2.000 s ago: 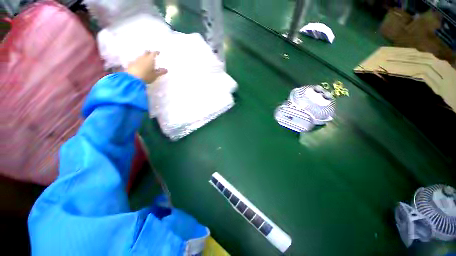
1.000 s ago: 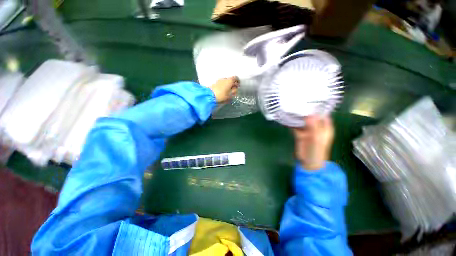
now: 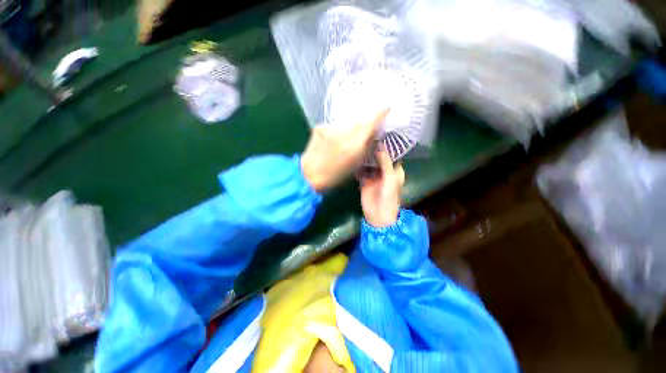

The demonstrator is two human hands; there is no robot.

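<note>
A white fan (image 3: 372,87) with a ribbed grille lies mostly inside a translucent bubble bag (image 3: 298,55) at the bench's front edge, top centre. The near rim of the grille shows at the bag's mouth. My left hand (image 3: 339,151) is on the near left side of the fan and bag, fingers over the grille. My right hand (image 3: 381,188) is at the near rim, its fingertips against it. The picture is blurred, so finger detail is hard to tell.
Another fan (image 3: 209,87) lies further left on the green bench (image 3: 153,160), beside small yellow rings. Bubble bags (image 3: 55,269) are stacked at left. Clear plastic bags (image 3: 504,62) lie at upper right. Bagged items (image 3: 610,211) sit below the bench edge at right, by brown cardboard (image 3: 540,291).
The view has swung to the right. The fan is now inside the bag, and both hands have come together at its near end. The label strip is no longer in view.
</note>
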